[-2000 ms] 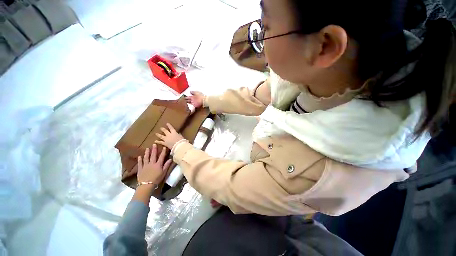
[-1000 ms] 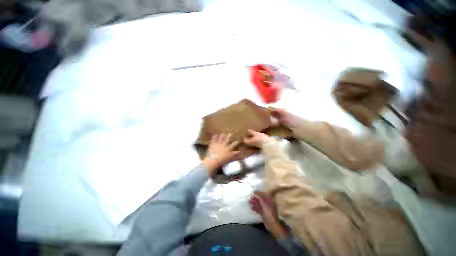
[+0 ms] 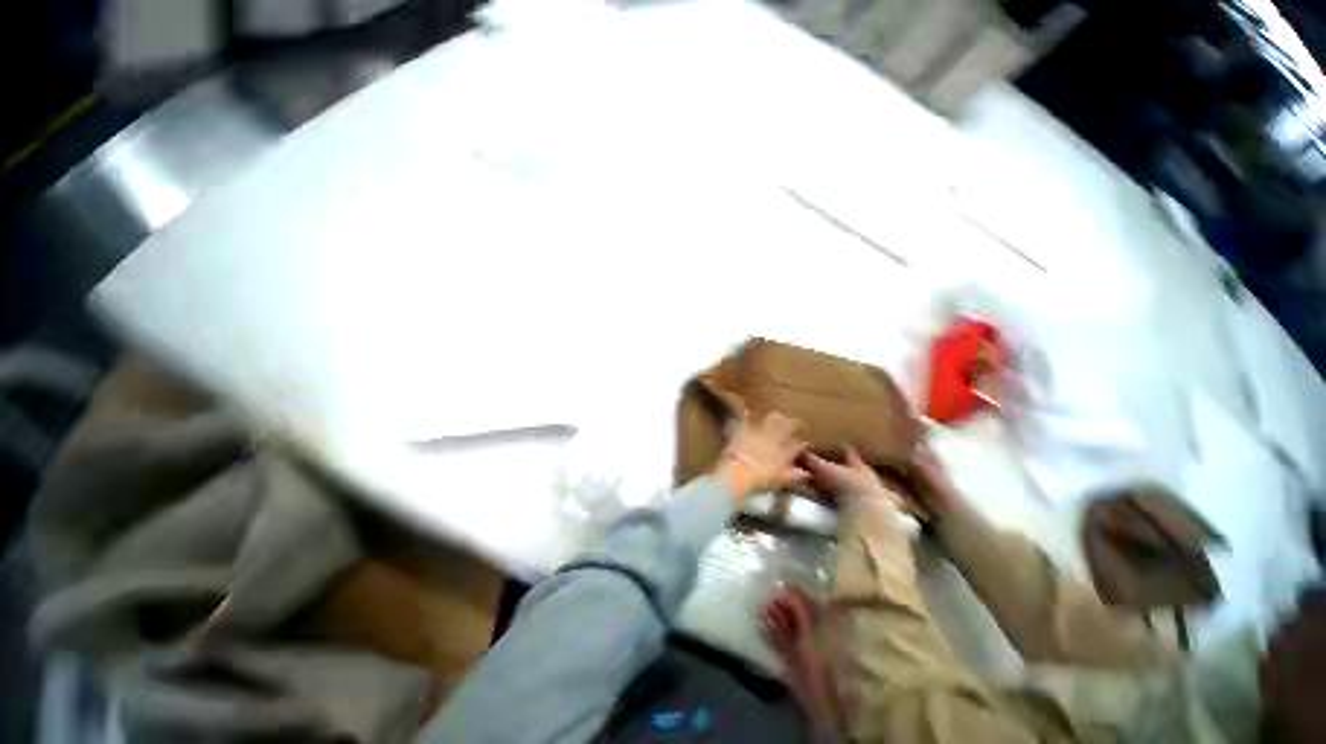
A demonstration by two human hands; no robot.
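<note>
A brown handbag [image 3: 829, 393] lies folded on the white table, blurred. My left hand [image 3: 764, 454], in a grey-blue sleeve, rests on its front left part with fingers apart. Another person's two hands, in beige sleeves, touch the bag: one [image 3: 851, 477] beside my left hand, the other [image 3: 931, 472] at its right end. My right hand [image 3: 793, 622] appears low in the picture, reddish and blurred, away from the bag; its fingers' state is unclear. Shiny clear plastic [image 3: 742, 570] lies in front of the bag.
A red tape dispenser [image 3: 963, 371] stands right of the bag, with crumpled clear plastic beside it. A second brown handbag [image 3: 1149, 550] is at the right. Grey-brown bags [image 3: 175, 509] and a brown carton [image 3: 415, 611] are below the table's left edge [image 3: 306, 458].
The view has swung left, so the bag and dispenser appear further right. My left hand stays on the bag. The bag's left side now looks more raised and open.
</note>
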